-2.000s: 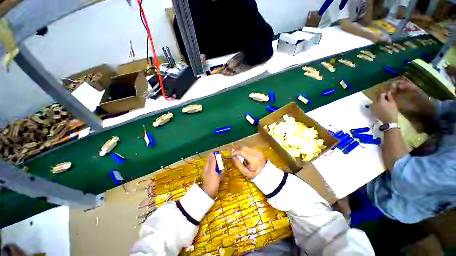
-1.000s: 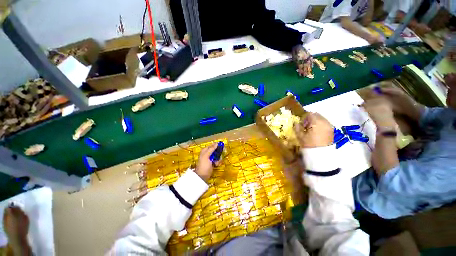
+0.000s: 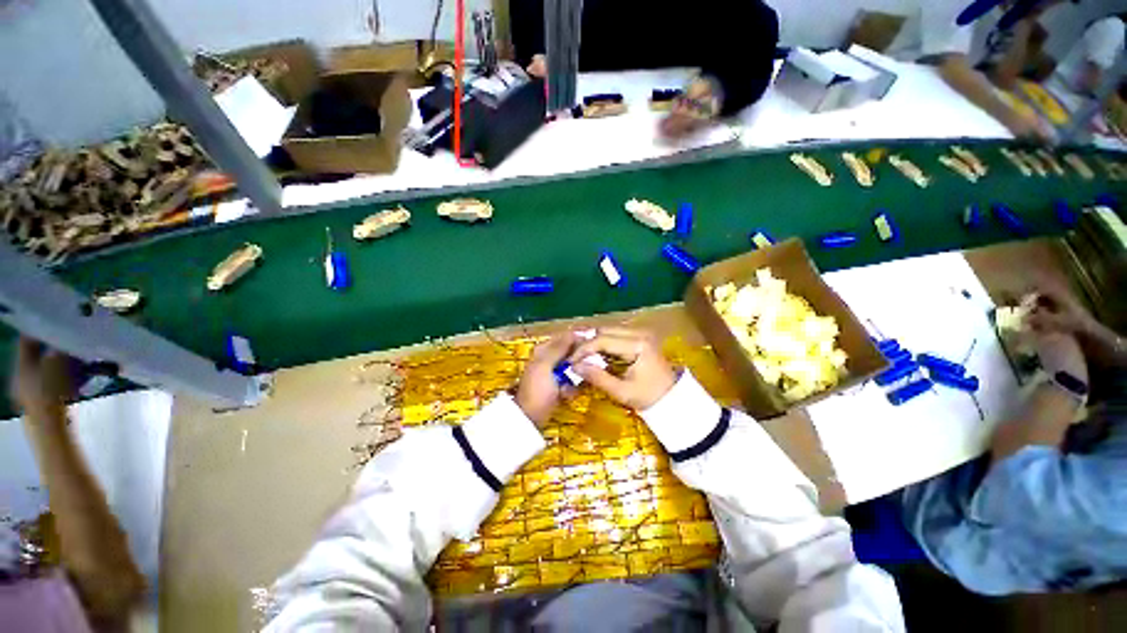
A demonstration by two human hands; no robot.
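My left hand [image 3: 540, 381] holds a blue cell [image 3: 567, 372] above the amber-taped parts. My right hand [image 3: 630, 367] meets it from the right, its fingers at a small white piece [image 3: 585, 367] against the cell. The fingers partly hide both. The amber-taped parts [image 3: 581, 495] lie in close rows under my hands, with thin dark and reddish leads between them. The pad box [image 3: 707, 309], a brown open carton, stands right of my hands with a heap of pale yellow pads [image 3: 791, 340] in it.
The green belt [image 3: 433, 278] runs beyond the bench, bearing tan bundles [image 3: 382, 223] and blue cells. Blue cells [image 3: 908, 371] lie on a white sheet [image 3: 865, 433] at right. People work at both sides and across the belt. A metal post [image 3: 136, 334] stands left.
My right hand has come back from the pad box to the cell in my left hand, and a white piece shows there. The person's arm across the belt has drawn back; another's arm has reached in at left.
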